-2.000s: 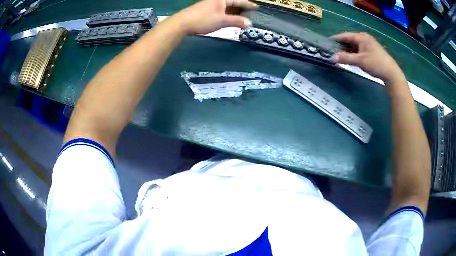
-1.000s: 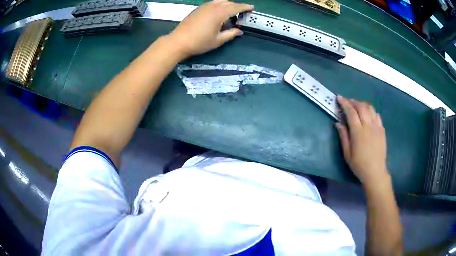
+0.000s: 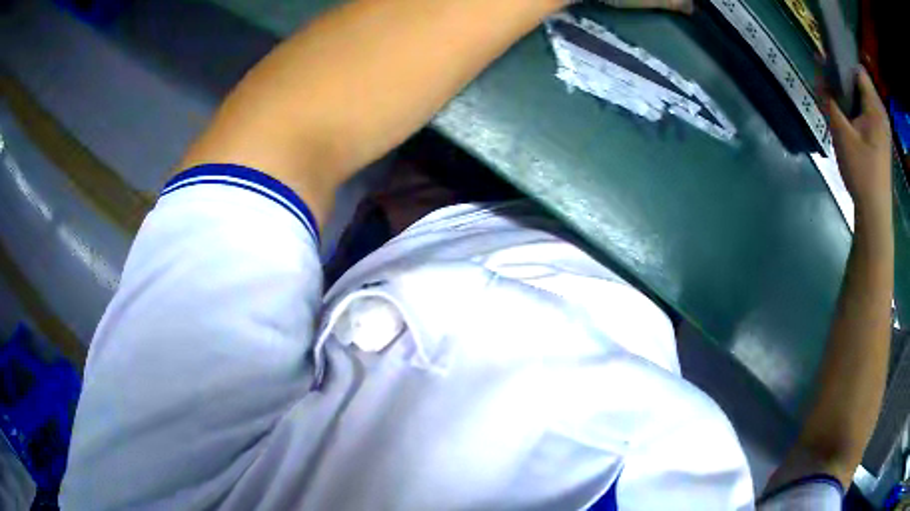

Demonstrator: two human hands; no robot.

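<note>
The grey fixture bar with a pale cover plate (image 3: 773,58) on top lies on the green bench at the top right, its upper end cut off by the frame. My right hand (image 3: 864,128) grips a thin grey plate (image 3: 841,50), raised and tilted beyond the bar's near end. My left hand (image 3: 654,4) is at the top edge, mostly cut off; whether it holds anything cannot be told.
The worn tape patch (image 3: 629,75) is stuck to the green bench top (image 3: 688,215). A white strip (image 3: 836,190) runs below the bar. A brass-coloured bar (image 3: 804,18) lies beyond it. Part of a grey stack (image 3: 886,429) shows at the lower right.
The view has turned and shifted. My right hand has picked up the loose plate from the mat and raised it to the far side. My left hand has gone mostly out of frame.
</note>
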